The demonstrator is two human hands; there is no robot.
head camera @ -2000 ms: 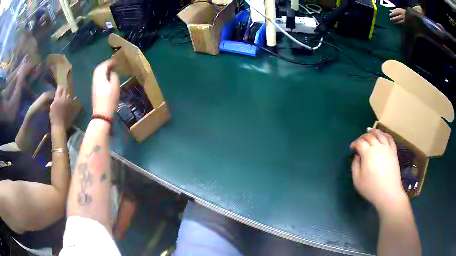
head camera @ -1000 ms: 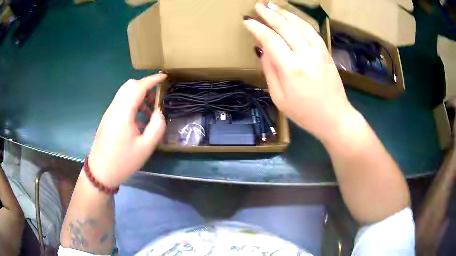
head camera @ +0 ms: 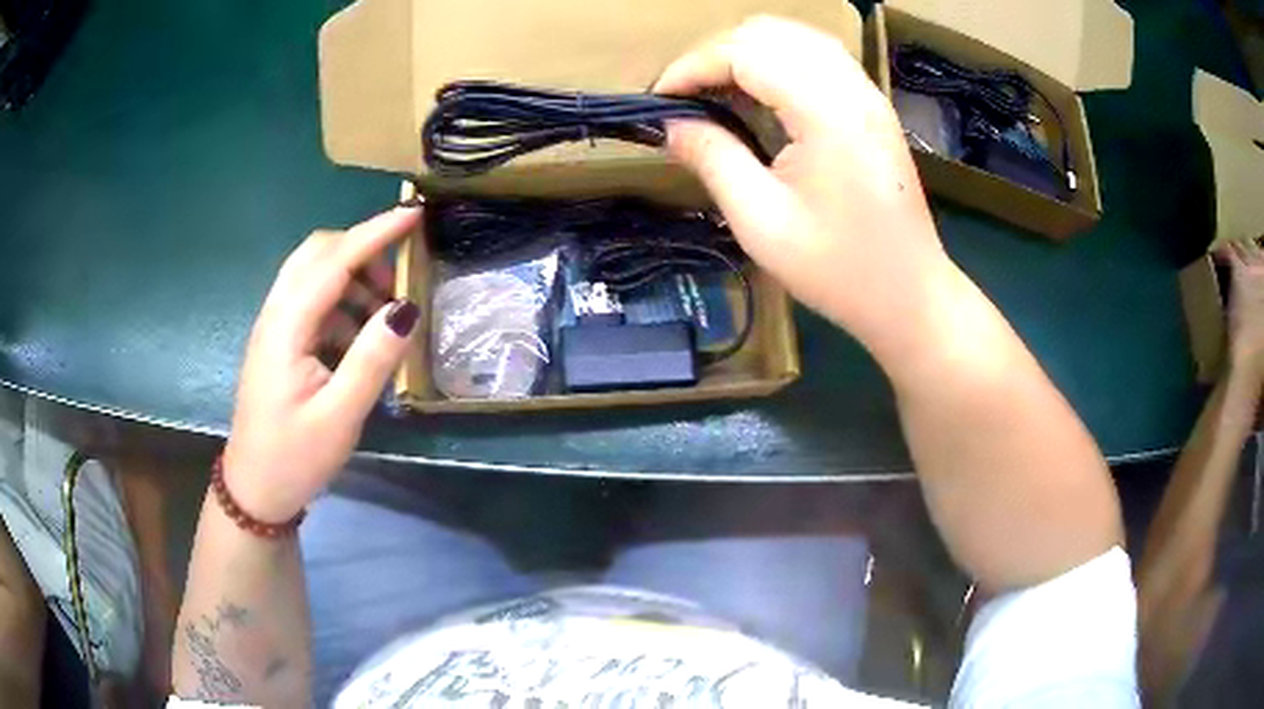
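An open cardboard box lies in front of me, its lid tilted back. My right hand pinches a coiled black cable above the back of the box, in front of the lid. My left hand is at the box's left side, fingertips on its left edge. In the box are a bagged rounded device at front left, a black power adapter with its cord at front centre, a second black cable bundle along the back, and a dark bluish card under the cord.
A second open box with cables and a bagged item stands at back right on the green mat. At the far right, another person's hand is at a third box. Dark objects lie at the upper left.
My right hand has lifted the coiled cable out of the box, uncovering the bagged device, adapter and card. My left hand remains at the box's left side.
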